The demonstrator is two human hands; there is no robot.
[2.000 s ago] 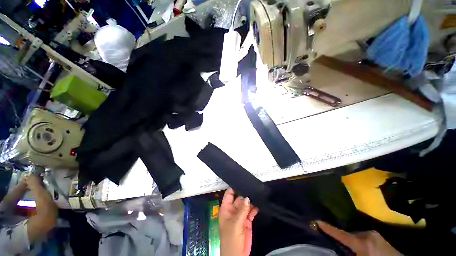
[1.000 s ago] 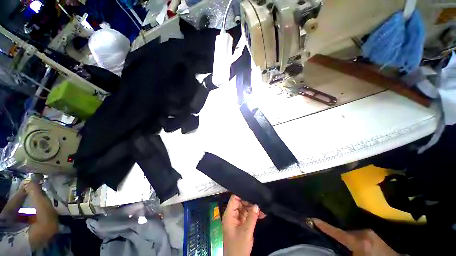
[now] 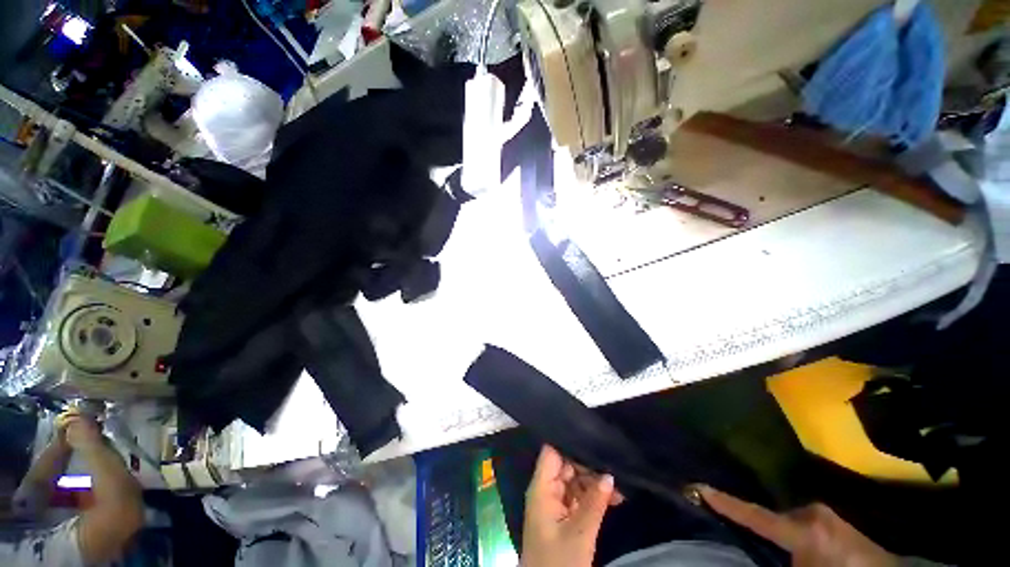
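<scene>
A black fabric strip (image 3: 537, 393) lies slantwise over the table's front edge, its far end on the white top. My left hand (image 3: 567, 512) pinches its near part, thumb on top, just below the edge. My right hand (image 3: 792, 532) is at the lower right, fingers closed around dark shears, with a small metal pivot (image 3: 694, 494) showing by the fingertip. The blades are hard to tell from the black cloth. Another black strip (image 3: 598, 305) lies on the table, its upper end under the bright glow by the needle.
A large black cloth heap (image 3: 321, 199) covers the table's left. The sewing machine (image 3: 598, 78), white lamp (image 3: 482, 131), slim reddish-brown tool (image 3: 706, 206), brown bar (image 3: 825, 164) and blue tassel (image 3: 880, 78) are behind. A yellow piece (image 3: 825, 415) is below the edge. Another person's arms (image 3: 94, 482) show lower left.
The strip and my left hand have moved a little right and down. My right hand stays at nearly the same place. The view has shifted slightly.
</scene>
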